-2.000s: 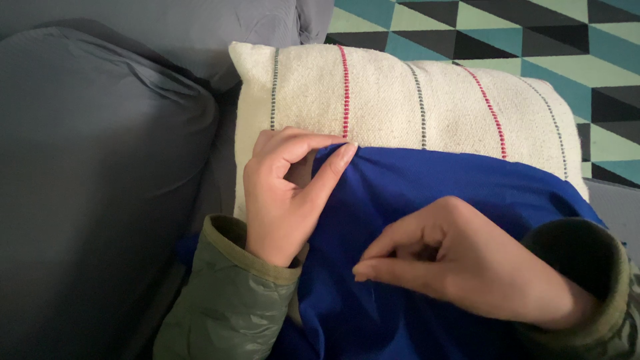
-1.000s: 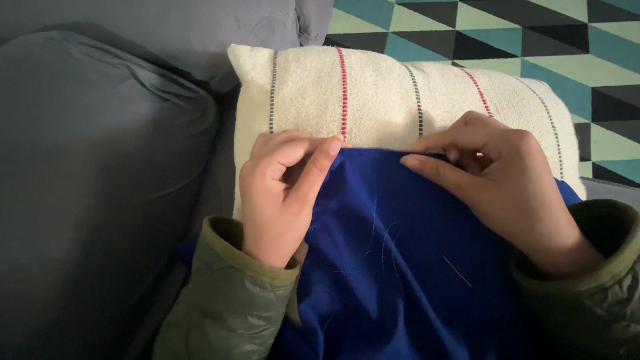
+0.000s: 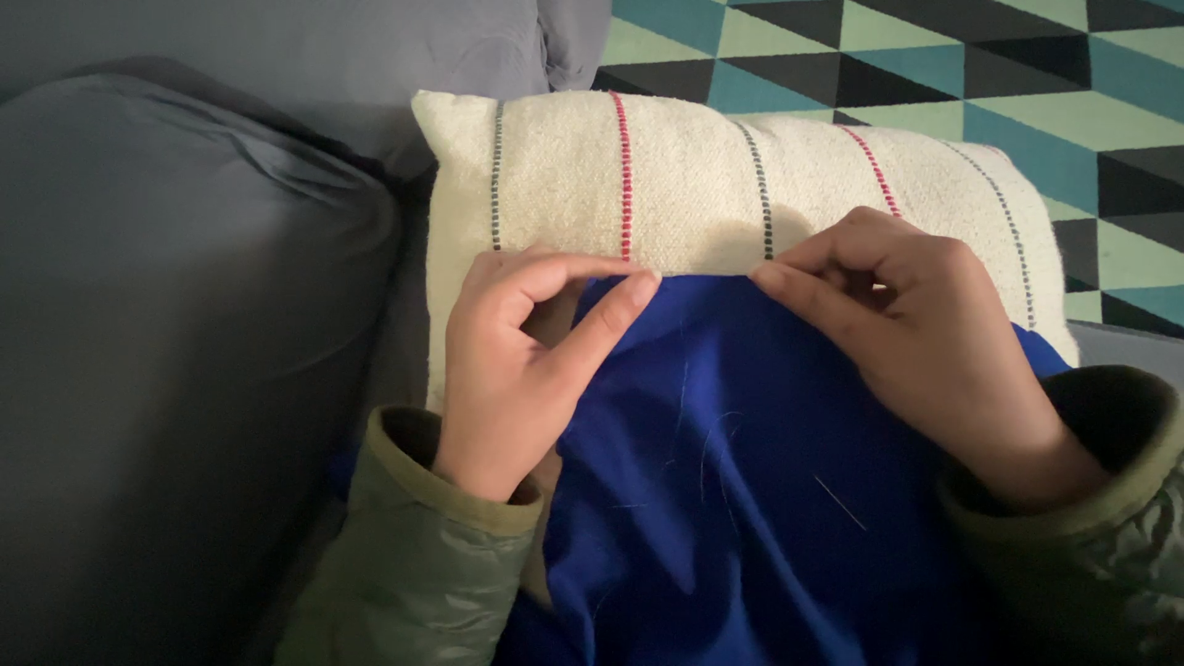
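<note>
Blue fabric (image 3: 740,398) lies over the near part of a cream cushion with red and grey stitched stripes (image 3: 684,185). At the fabric's upper edge, my left hand (image 3: 536,361) pinches the cloth between thumb and index finger. A short way to the right along that same edge, my right hand (image 3: 916,333) pinches it too, and the edge between them runs fairly straight. A thin sewing needle (image 3: 840,502) rests on the fabric below my right hand, and fine pale thread (image 3: 705,453) curls over the cloth near the middle.
A dark grey sofa cushion (image 3: 185,324) fills the left side, with more grey upholstery (image 3: 370,55) behind it. Beyond the striped cushion, a rug with teal, green and black shapes (image 3: 906,65) covers the floor at upper right.
My right hand has moved up from over the middle of the fabric to its top edge and taken hold there. The needle now shows on the cloth. My left hand has stayed at the edge.
</note>
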